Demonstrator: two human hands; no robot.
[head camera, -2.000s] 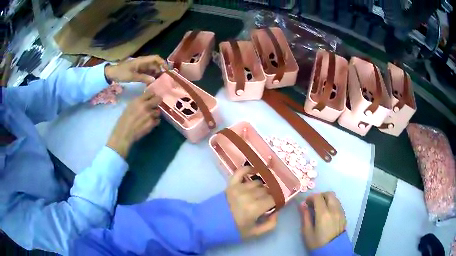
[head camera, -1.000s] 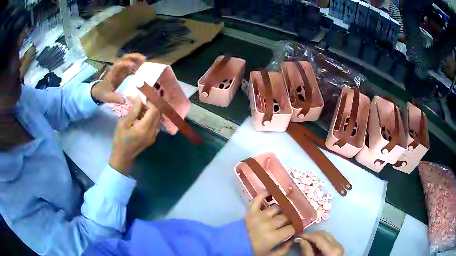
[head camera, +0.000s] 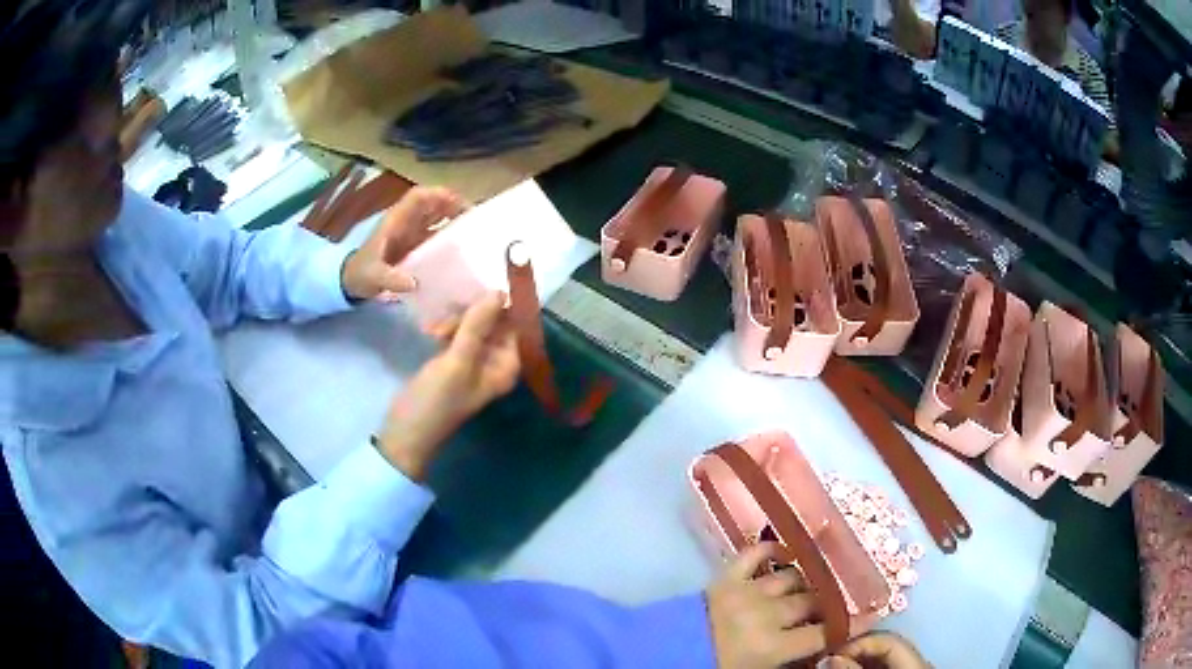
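A pale pink open box (head camera: 856, 555) lies on the white sheet (head camera: 680, 464) in front of me, with a brown strap (head camera: 780, 512) arched over its top. My left hand (head camera: 769, 612) grips the near left side of the box, its fingers over the rim beside the strap. My right hand (head camera: 878, 652) is at the near strap end, its fingers close together and cut off by the bottom edge. A small pale piece shows at its fingertips. Loose pink fasteners (head camera: 878, 516) lie right of the box.
Finished pink boxes (head camera: 782, 342) with straps stand behind. Spare brown straps (head camera: 902, 457) lie before them. At left a person in light blue holds another pink box (head camera: 477, 261) with a dangling strap. A fastener bag (head camera: 1167, 562) lies at right; brown paper (head camera: 353, 92) with dark strips lies at the back.
My right hand has come from beside the box to its near strap end. The view has shifted, so things sit lower and further right. The co-worker has lifted and turned their box.
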